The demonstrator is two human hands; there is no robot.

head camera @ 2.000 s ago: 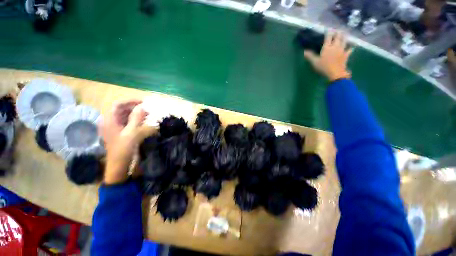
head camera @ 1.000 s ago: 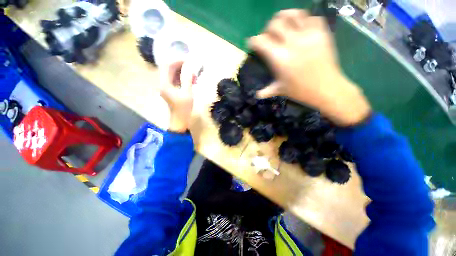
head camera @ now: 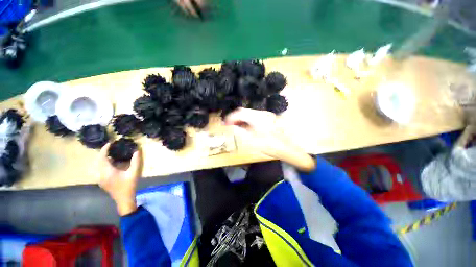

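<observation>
My left hand (head camera: pixel 121 180) holds a round, spiky black hair piece (head camera: pixel 122 149) at the bench's near edge. My right hand (head camera: pixel 256 128) is over the bench beside the lower right of a heap of black hair pieces (head camera: pixel 203 88). It is blurred, and whether its fingertips hold anything is unclear. A small tan card (head camera: pixel 225 148) with whitish bits lies between my hands. Two white round-brimmed hats (head camera: pixel 32 99) lie to the left, with more hair pieces (head camera: pixel 94 136) beside them.
A green belt (head camera: pixel 130 44) runs behind the bench, with another person's hand (head camera: pixel 189 7) beyond. White bottles (head camera: pixel 356 59), a slim yellow item (head camera: pixel 340 87) and another white hat (head camera: pixel 408 101) are right. Below are a blue bin (head camera: pixel 182 201), red stools (head camera: pixel 39 255) and, right, a person's sleeve (head camera: pixel 451 169).
The view has swung round. My left hand now holds a hair piece near the bench edge. My right hand has come back from the belt, past the heap, to near the card.
</observation>
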